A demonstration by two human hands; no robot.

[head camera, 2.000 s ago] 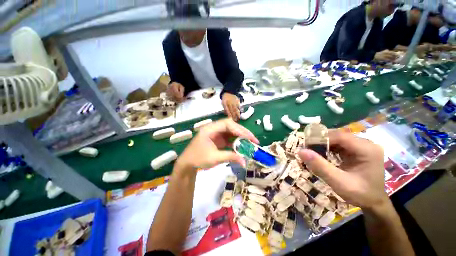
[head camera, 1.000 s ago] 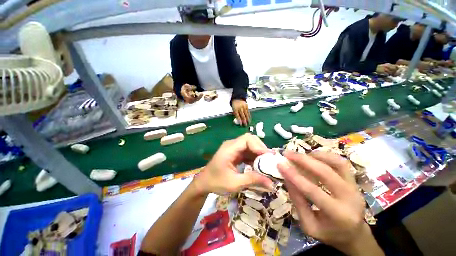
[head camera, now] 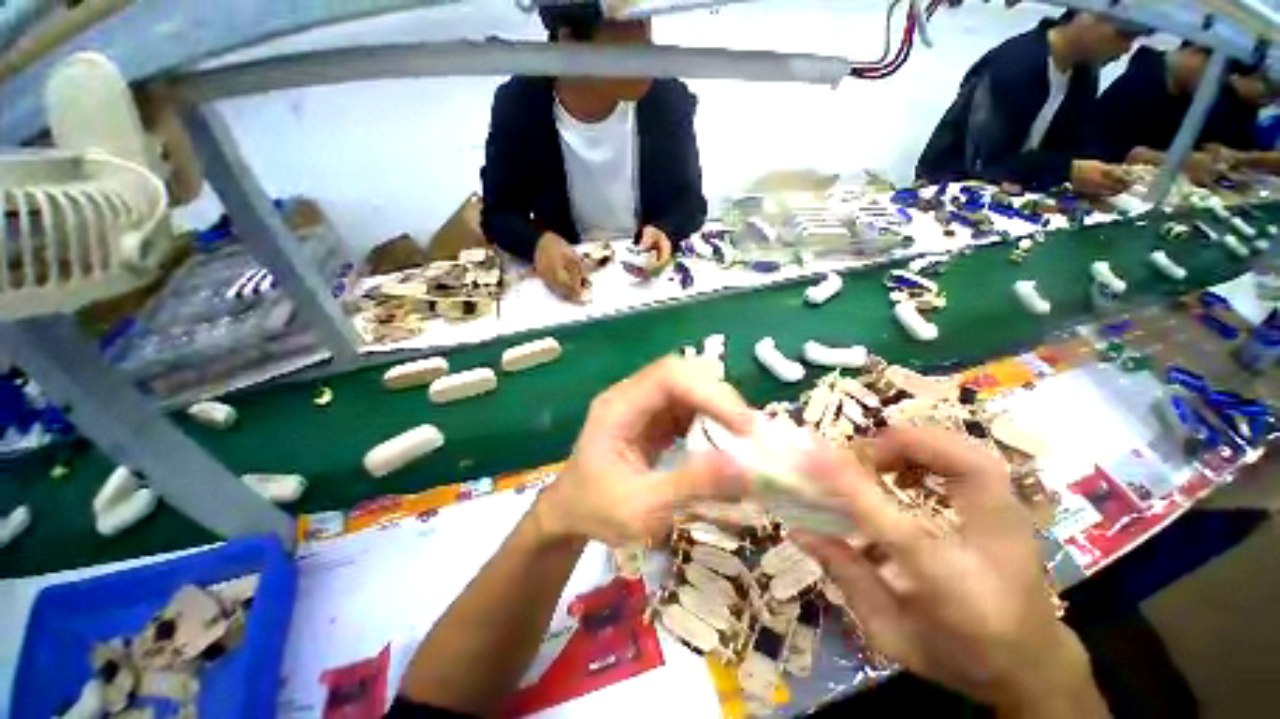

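A white housing (head camera: 765, 457) is held between both hands above the cover heap; it is blurred and no blue or green shows on it. My left hand (head camera: 639, 457) grips its left end with thumb and fingers. My right hand (head camera: 934, 541) holds its right end, fingers over it. Whether the cover is seated cannot be seen. The heap of beige covers (head camera: 709, 590), some with dark rectangles, lies on the bench beneath and behind the hands.
The green conveyor belt (head camera: 548, 414) carries several white units. A blue tray (head camera: 274, 618) with covers is at lower left. A white fan (head camera: 84, 232) and grey frame post (head camera: 260, 211) stand left. Printed sheets (head camera: 463, 548) cover the bench. A person sits opposite; blue parts (head camera: 1214, 407) lie right.
Two seconds ago the open housing and a beige cover were in separate hands; now both hands hold one white unit together. The units on the belt have shifted left. The opposite person's hand has left the belt.
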